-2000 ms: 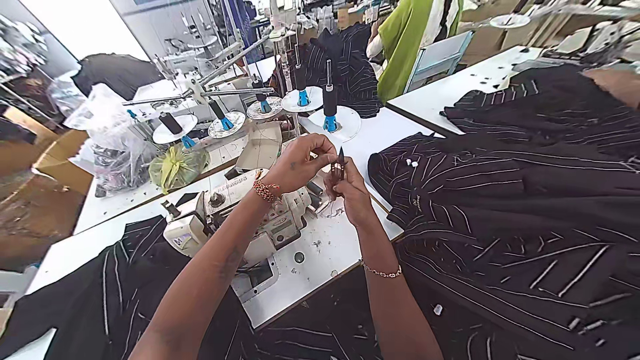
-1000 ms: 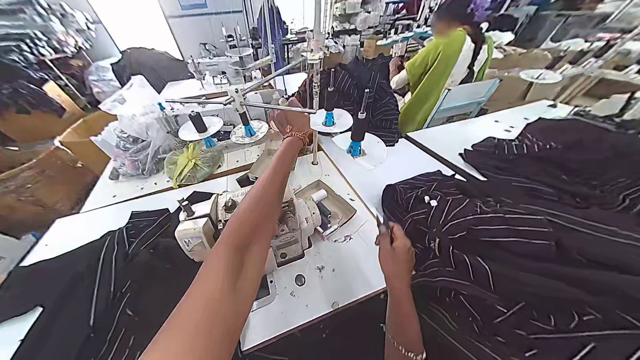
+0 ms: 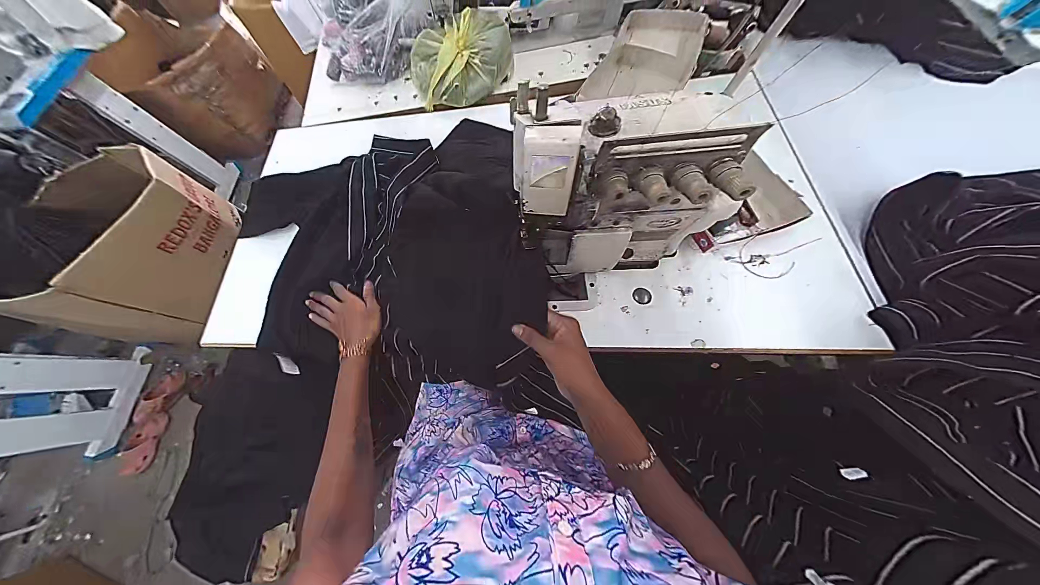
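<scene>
A black garment with white stripes (image 3: 455,252) lies on the white table at the left of an overlock sewing machine (image 3: 642,171), its right side close to the machine's needle area. My left hand (image 3: 348,315) rests flat on the garment with its fingers spread. Near the table's front edge, my right hand (image 3: 561,345) has the garment's lower right edge between thumb and fingers. Part of the cloth hangs over the edge toward my lap. The needle and presser foot are too small to make out.
A cardboard box (image 3: 138,244) stands at the left. More striped black cloth (image 3: 959,325) is piled at the right. A knotted yellowish plastic bag (image 3: 461,61) sits behind, and a metal tray (image 3: 772,195) lies beside the machine. Pink sandals (image 3: 146,431) are on the floor.
My left hand has come back from the thread stand to the garment left of the machine. My right hand has moved from the right-hand cloth to this garment. The view has turned down and left.
</scene>
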